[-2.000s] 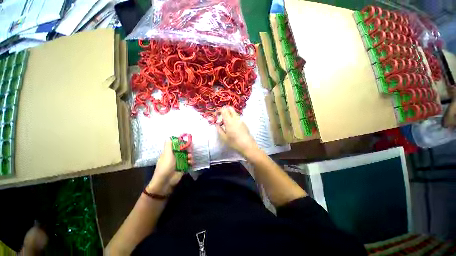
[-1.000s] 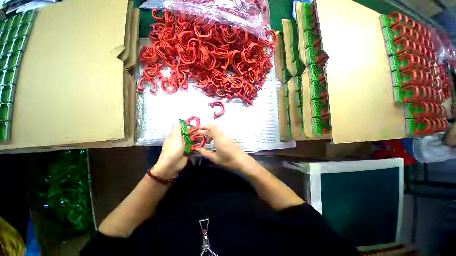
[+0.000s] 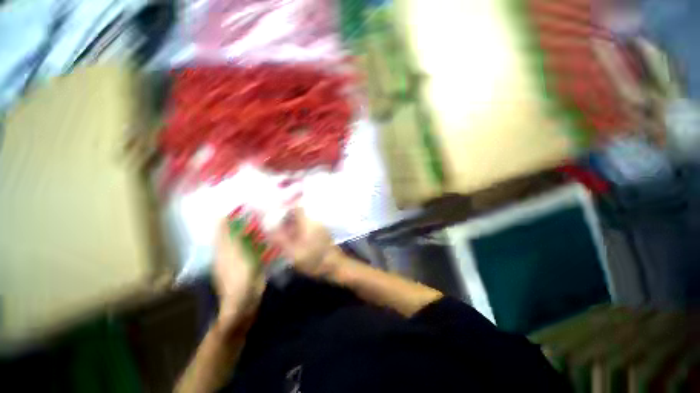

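Observation:
The frame is badly blurred. My left hand (image 3: 238,272) holds a strip of green bases (image 3: 252,236) with red pieces on its right side. My right hand (image 3: 305,244) is close against the strip's right side, its fingers curled; whether it grips a piece cannot be told. The heap of red curved pieces (image 3: 261,115) lies beyond my hands on the whitish sheet (image 3: 353,192). A small loose red piece (image 3: 290,184) shows between the heap and my right hand.
Cardboard sheets stand left (image 3: 73,199) and right (image 3: 483,100), the right one with rows of finished assemblies (image 3: 576,61). A clear plastic bag (image 3: 265,31) lies behind the heap. A white-edged dark green side table (image 3: 541,257) is at lower right. A person's arm shows at far right.
The view has turned and blurred. My right hand came from the heap to the strip in my left hand. More red shows on the strip than two seconds ago.

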